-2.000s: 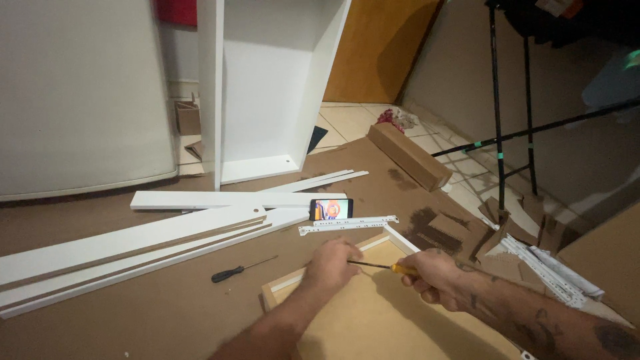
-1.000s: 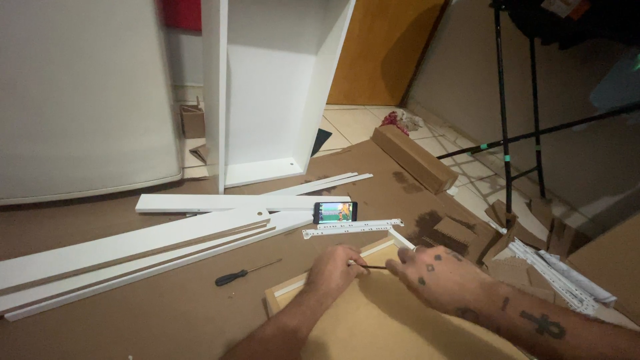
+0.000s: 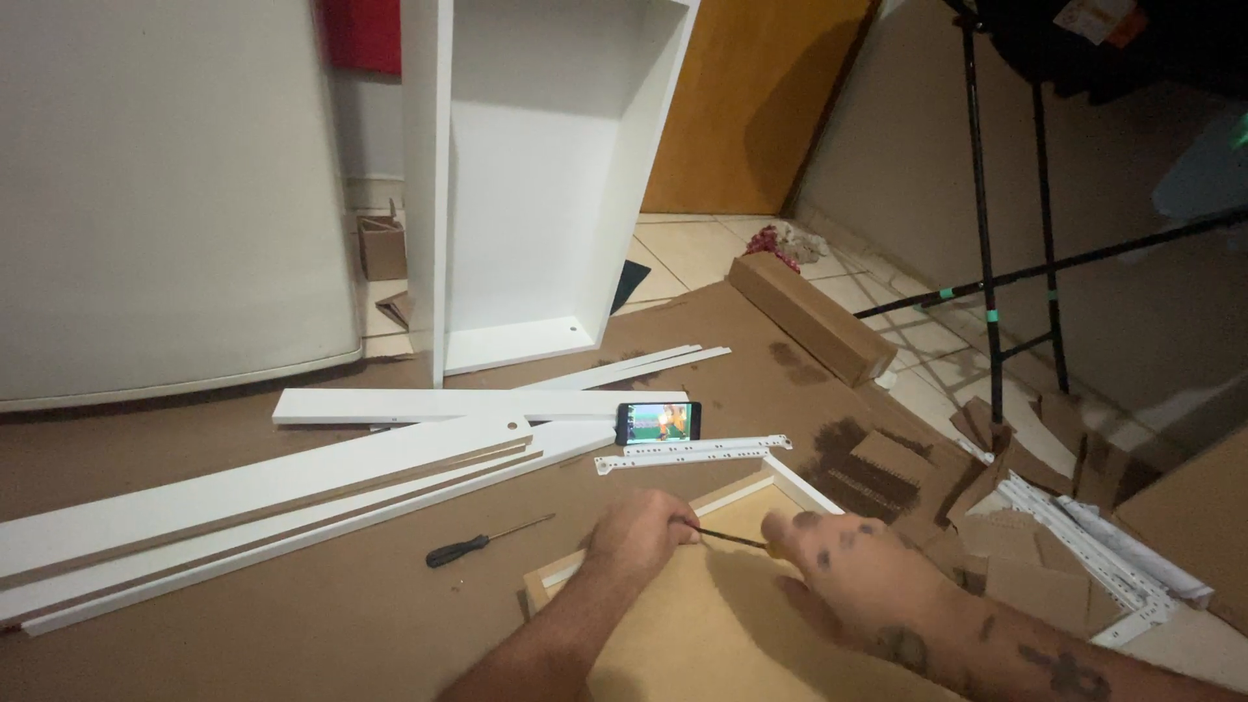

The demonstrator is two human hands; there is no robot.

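Note:
My right hand [image 3: 829,565] is closed around the yellowish handle of a screwdriver [image 3: 731,537], whose dark shaft points left. The fingers of my left hand [image 3: 643,531] are pinched at the shaft's tip; whether they hold a small screw there cannot be seen. Both hands are over a shallow drawer or frame with white edges [image 3: 801,485] and a pale yellow-brown panel [image 3: 682,624]. Just beyond it lie white metal drawer slides [image 3: 694,454] and a phone [image 3: 659,423] with a lit screen. A second screwdriver with a dark handle [image 3: 458,552] lies to the left.
Long white boards [image 3: 244,478] lie on the cardboard sheet [image 3: 322,624] at left. A white cabinet carcass [image 3: 531,195] stands behind, beside a large off-white appliance or furniture piece [image 3: 166,195]. A long cardboard box [image 3: 809,317], a black-legged stand [image 3: 985,244] and more slides [image 3: 1082,556] are at right.
My right hand has turned on the screwdriver, its back now facing up with the handle mostly covered. My left hand stays at the tip.

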